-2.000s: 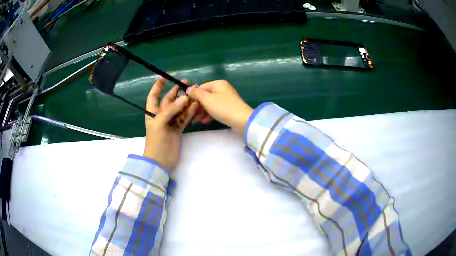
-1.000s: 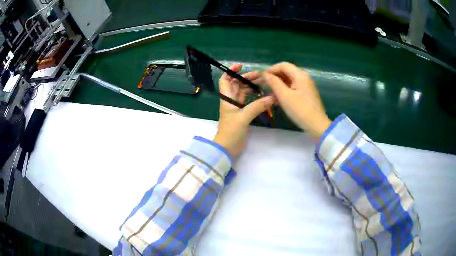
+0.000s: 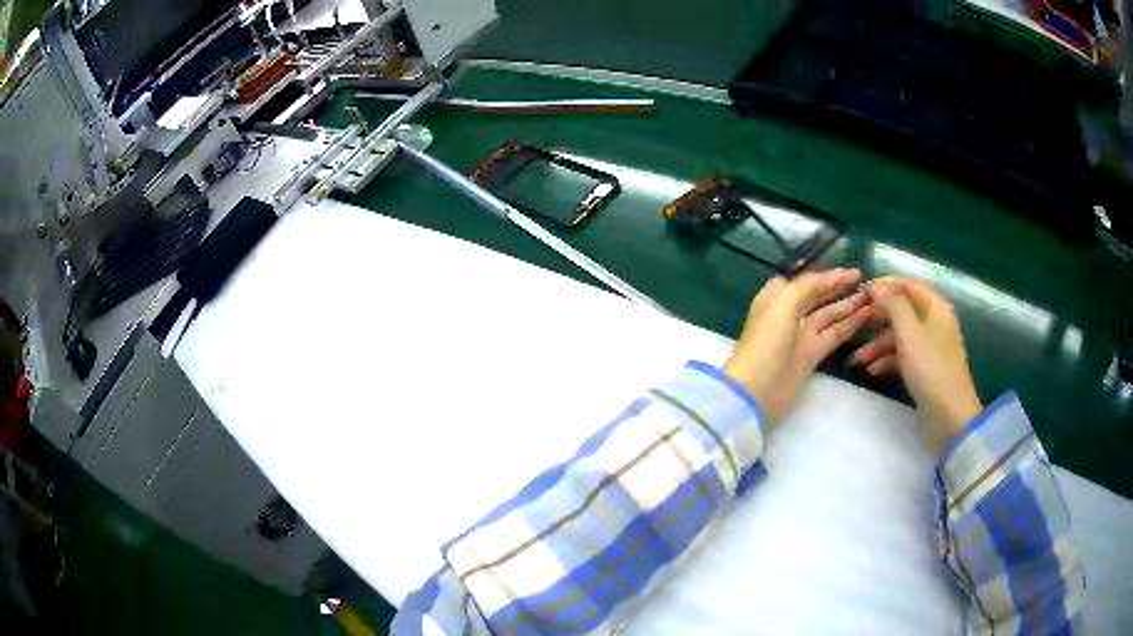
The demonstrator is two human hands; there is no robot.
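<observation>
A black phone middle frame with orange-copper bits at its left end lies on the green belt, just beyond my fingertips and slightly blurred. A second phone middle frame lies flat on the belt further left, clear of my hands. My left hand has its fingers extended and lightly bent over the belt's near edge. My right hand is beside it, with its fingers bent and its fingertips close to or touching my left fingertips. Whether anything small is between the fingertips is hidden.
A white bench cover is under my forearms. A metal guide bar slants across the belt at left, with a brown strip beyond it. A black compartment tray is at the back right. A keyboard and equipment are at far left.
The view has turned left, bringing more equipment into sight. The frame that my left hand held is out of it and lies on the belt. My hands have come together at the fingertips.
</observation>
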